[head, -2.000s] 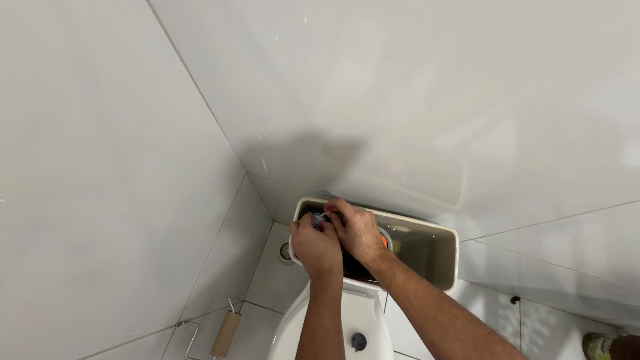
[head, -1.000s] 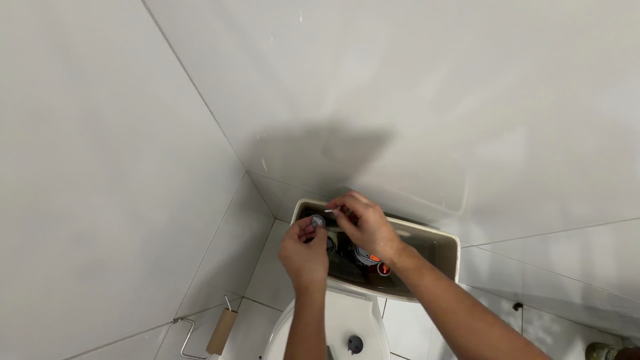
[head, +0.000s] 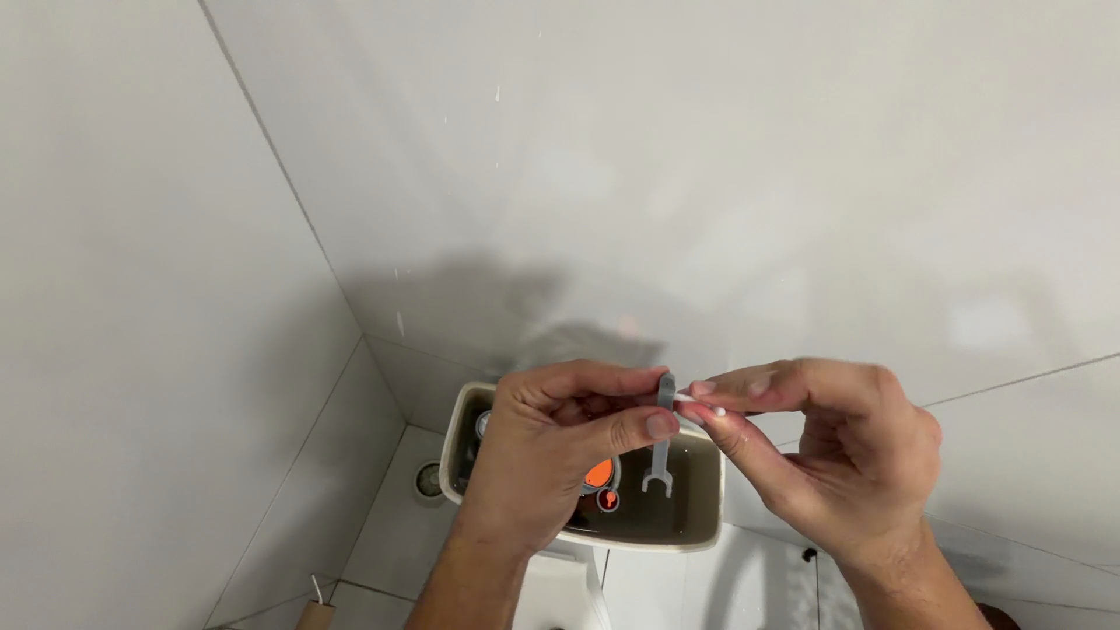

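Between thumb and fingers, my left hand (head: 569,437) grips a grey plastic fitting (head: 661,451), whose forked end hangs down over the toilet cistern (head: 700,541). My right hand (head: 831,437) pinches a small white rod-like piece (head: 697,402) that meets the upper end of the grey fitting from the right. The cistern stands open at the top below both hands. Inside it are an orange-topped valve part (head: 599,473) and a smaller ring with an orange centre (head: 608,500); my left hand hides part of the inside.
Tiled walls meet in a corner behind the cistern. The white toilet (head: 560,591) is below it, partly behind my left forearm. A round floor drain (head: 429,480) lies left of the cistern, and a cardboard roll (head: 315,615) hangs at the lower left.
Both hands have moved up and right from over the cistern's left part. The grey forked fitting now shows plainly between them, and the view has shifted.
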